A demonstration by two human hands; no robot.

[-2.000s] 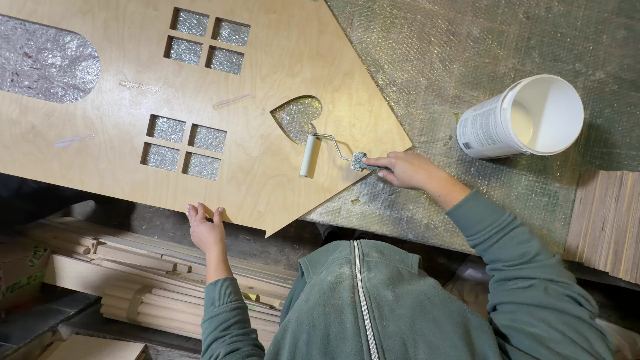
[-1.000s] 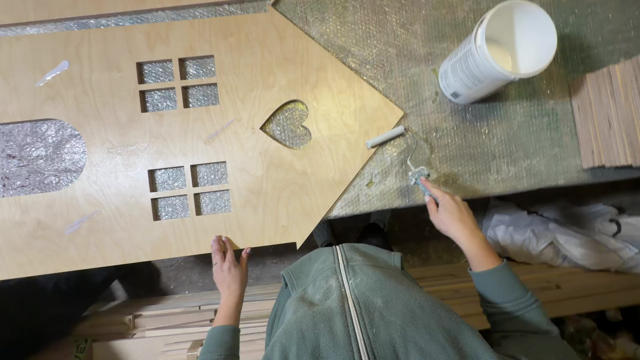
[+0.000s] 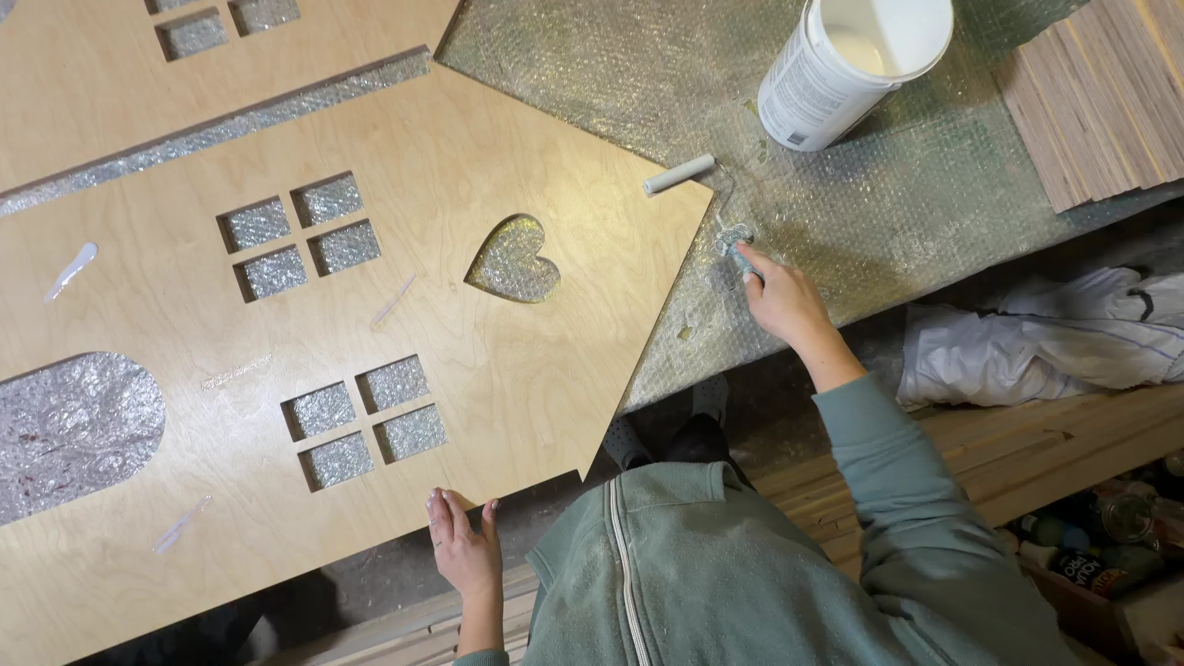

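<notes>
My right hand (image 3: 784, 294) grips the handle of a small paint roller (image 3: 680, 174), whose pale sleeve lies over the pointed end of a house-shaped plywood panel (image 3: 592, 222). The panel has a heart cutout, window cutouts and an arched opening, with whitish streaks on its face. At its near edge rests my left hand (image 3: 467, 541), fingers on the rim; whether it grips the edge is hard to tell. A white plastic bucket (image 3: 805, 97) with pale liquid inside stands on the bubble wrap beyond the roller.
Bubble wrap (image 3: 832, 240) covers the table. Another cut plywood panel (image 3: 83, 83) lies behind, across a narrow gap. Wooden strips (image 3: 1101, 102) are stacked at the back right. Below the table are white sacks (image 3: 1045, 342), long boards (image 3: 1045, 453) and several bottles (image 3: 1091, 564).
The roller has moved from beside the heart cutout, off the panel's pointed end, and its sleeve is now over that end. My left hand stays at the near edge. The view has shifted.
</notes>
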